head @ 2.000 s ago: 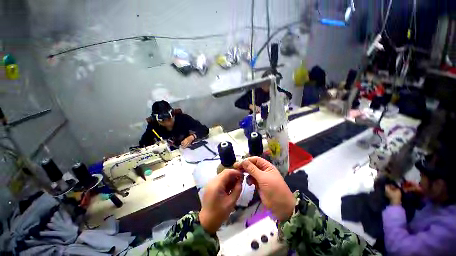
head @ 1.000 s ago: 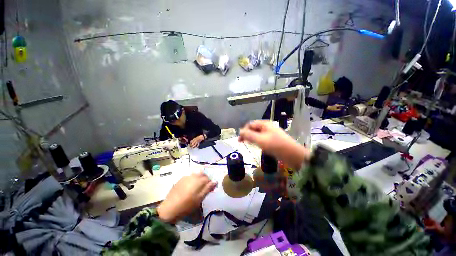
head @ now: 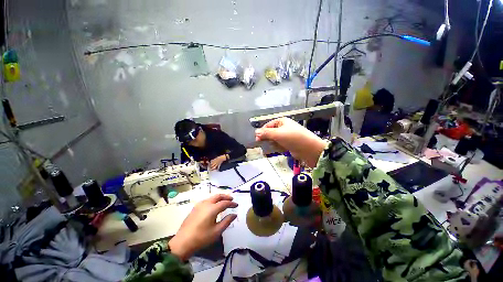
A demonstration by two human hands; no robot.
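My right hand (head: 287, 139) is raised just under the left end of the pale thread stand arm (head: 298, 114), thumb and fingertips pinched together. No thread can be made out between them. My left hand (head: 203, 223) is lower and to the left, thumb and fingers apart, with nothing seen in it. Two black thread cones stand between and below the hands: one cone (head: 261, 199) on a tan holder and the other cone (head: 301, 190) to its right.
White panels with black strips (head: 242, 245) lie behind the cones. A cream sewing machine (head: 160, 180) stands at left, with a person (head: 207, 146) behind it. Grey garment pieces (head: 49, 248) are heaped at far left. A patterned machine (head: 480, 209) is at right.
My hands were together above the cones, then parted. My right hand has since moved slightly left and up to the stand arm's end. My left hand's fingers have spread.
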